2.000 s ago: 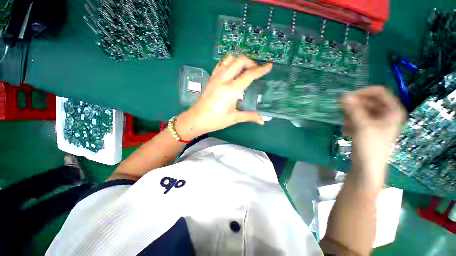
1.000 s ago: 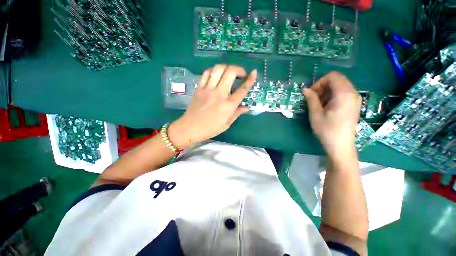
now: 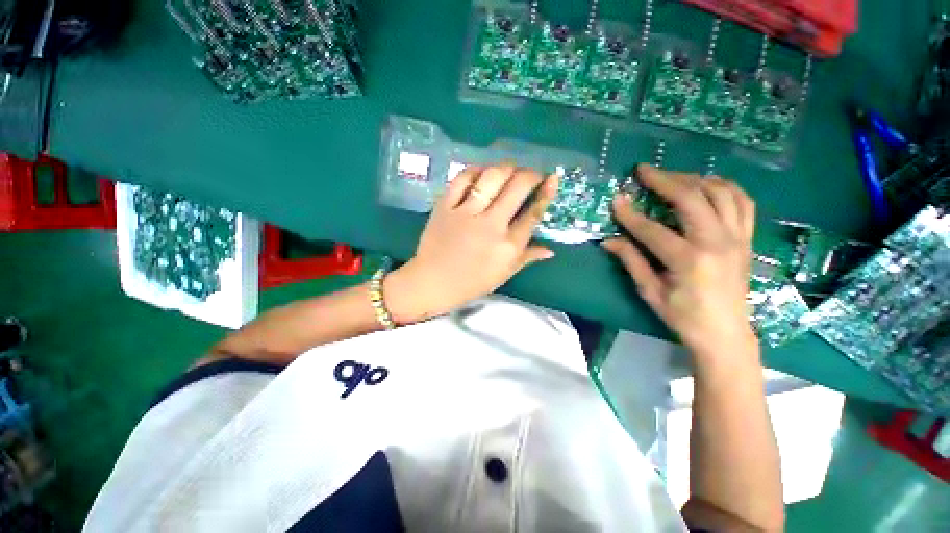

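A clear plastic holder lies on the green mat in front of me, with small white-silver square parts in its left pockets. A green circuit board strip lies in its right part, spring antennas pointing away from me. My left hand rests on the holder's middle, fingers at the strip's left end. My right hand lies over the strip's right part, fingertips touching it and hiding it. Whether either hand grips anything is unclear. A second clear holder with filled green boards lies behind.
A red block is at the back. A standing board stack is at back left. Blue-handled cutters, a board pile and loose boards are at right. A white bin stands below the bench's left edge.
From a blurred position at right two seconds ago, my right hand has come in onto the strip. Its fingers now lie flatter over it. The strip now lies in the near holder. The view has shifted.
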